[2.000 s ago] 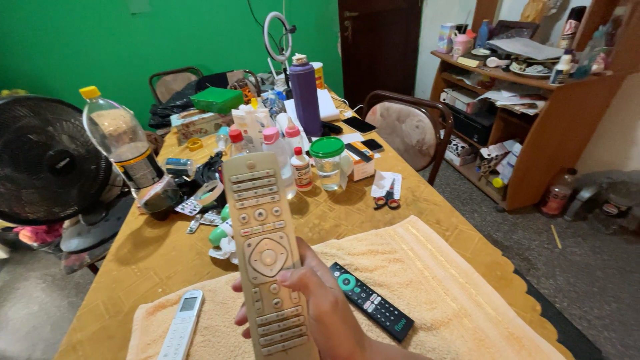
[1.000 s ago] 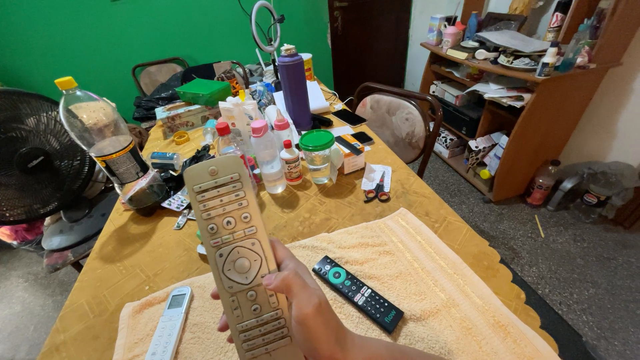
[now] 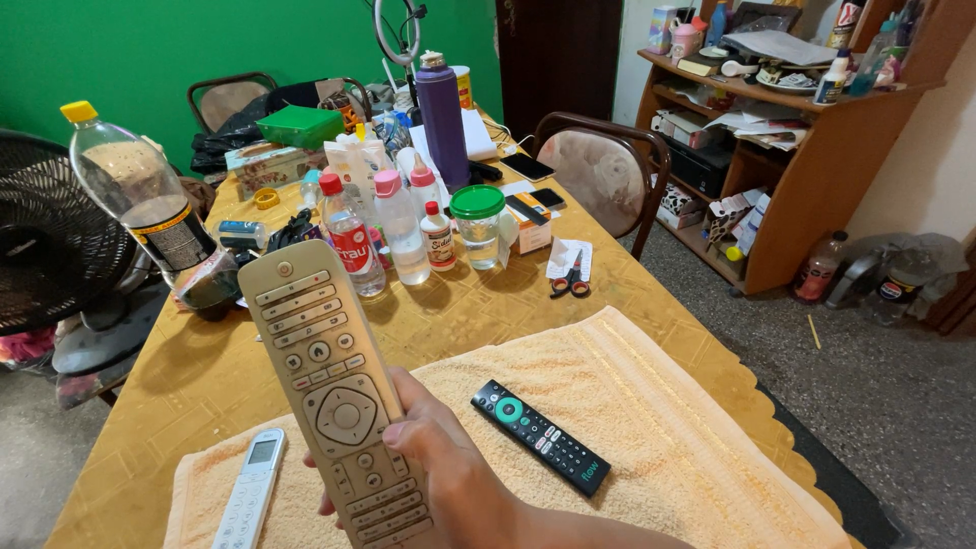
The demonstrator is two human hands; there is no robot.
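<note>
A long beige remote control [image 3: 347,412] stands tilted up, buttons facing me, in a hand that comes in from the lower right; I take it for my right hand [image 3: 450,465]. The thumb lies on the remote's right edge and fingertips show at its left edge. Below it spreads a peach towel [image 3: 648,412]. On the towel, right of the hand, rests a black remote with a green ring [image 3: 540,438]. At the lower left a white remote with a small display [image 3: 252,488] lies on the towel, partly cut off by the frame. My left hand is not seen.
Behind the towel on the table [image 3: 427,320] stand plastic bottles [image 3: 358,244], a green-lidded jar [image 3: 479,229] and a purple thermos [image 3: 442,126]. Scissors [image 3: 570,278] lie on paper. A large tilted bottle [image 3: 152,198] and a black fan [image 3: 46,236] are at left, a chair [image 3: 602,175] behind right.
The beige remote, held in the hand throughout, has shifted somewhat to the left relative to the bottles behind it. The black and white remotes stay on the towel.
</note>
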